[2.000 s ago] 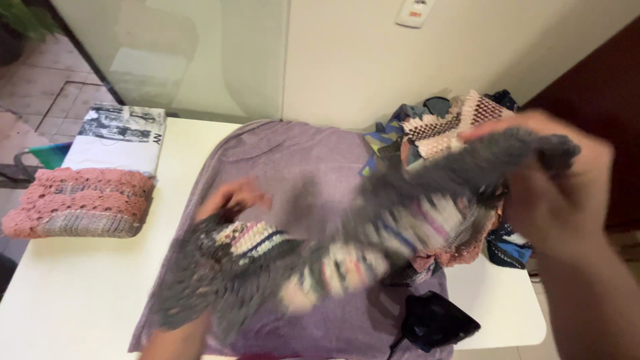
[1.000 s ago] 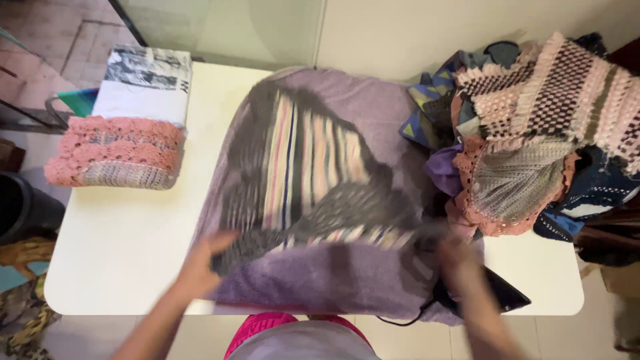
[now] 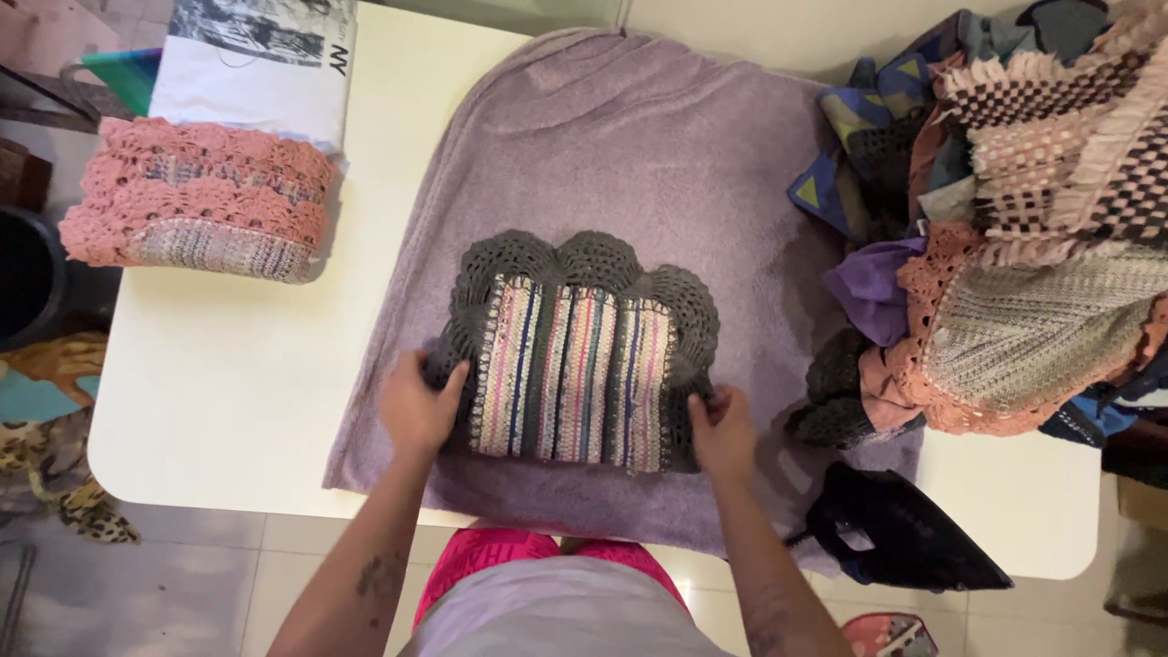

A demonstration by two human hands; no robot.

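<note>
A striped woven mat with a dark grey crochet border (image 3: pixel 579 365) lies folded on a mauve towel (image 3: pixel 639 155), its scalloped edge toward the far side. My left hand (image 3: pixel 422 401) grips the crochet border at the mat's left side, thumb on top and fingers partly hidden. On the right side, my right hand (image 3: pixel 724 429) pinches the same border between thumb and fingers. A black clothes iron (image 3: pixel 899 529) rests at the near right, on its side as far as the view shows, close to the towel's corner.
A folded pink crochet-edged textile (image 3: pixel 205 196) lies at the left of the white table (image 3: pixel 228 383), beside a white printed cloth (image 3: pixel 265 82). Heaped textiles (image 3: pixel 1049 319) cover the right end. A dark bin (image 3: pixel 27 274) and leopard-patterned fabric (image 3: pixel 91 506) are beyond the left edge.
The grey-bordered mat was blurred in motion between my hands, then spread loosely over the towel; now it lies flat in a smaller folded shape. Both hands now hold its sides.
</note>
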